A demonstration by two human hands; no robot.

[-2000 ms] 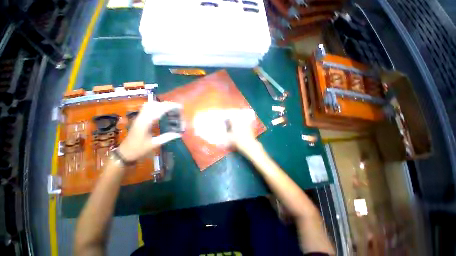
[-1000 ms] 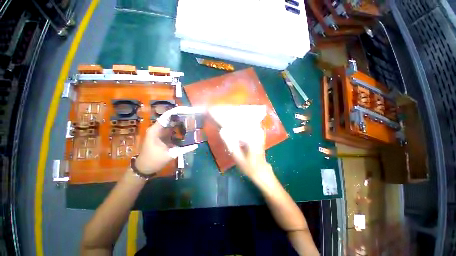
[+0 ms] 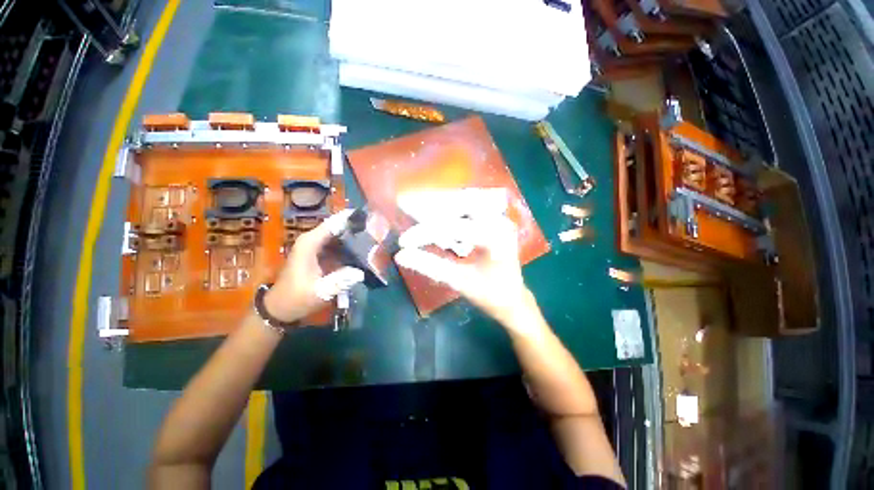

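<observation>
My left hand (image 3: 311, 273) holds a black coil part (image 3: 362, 251) between the fixture and the work plate. My right hand (image 3: 470, 263) is just right of it over the red-orange work plate (image 3: 422, 158); its fingers are bent together, and glare hides whether they hold anything. A white folded cloth (image 3: 455, 201) lies at or under the right fingers. The orange assembly fixture (image 3: 182, 316) is at the left, with black parts (image 3: 235, 197) in its middle and right columns. Its left column shows no black ring. A silver clamping bar (image 3: 230, 136) crosses its far end.
A thick white tray stack (image 3: 460, 57) stands at the far side. An amber-handled blade (image 3: 412, 111), tweezers (image 3: 565, 158), copper pieces (image 3: 573, 222) and a pale card (image 3: 628, 333) lie on the green bench. Spare orange fixtures (image 3: 652, 225) and a cardboard box (image 3: 795, 254) are at right.
The black part in my left hand has turned from facing up to a tilted pose. My right hand has moved back from the cloth's far side, and its fingers have come nearer the part.
</observation>
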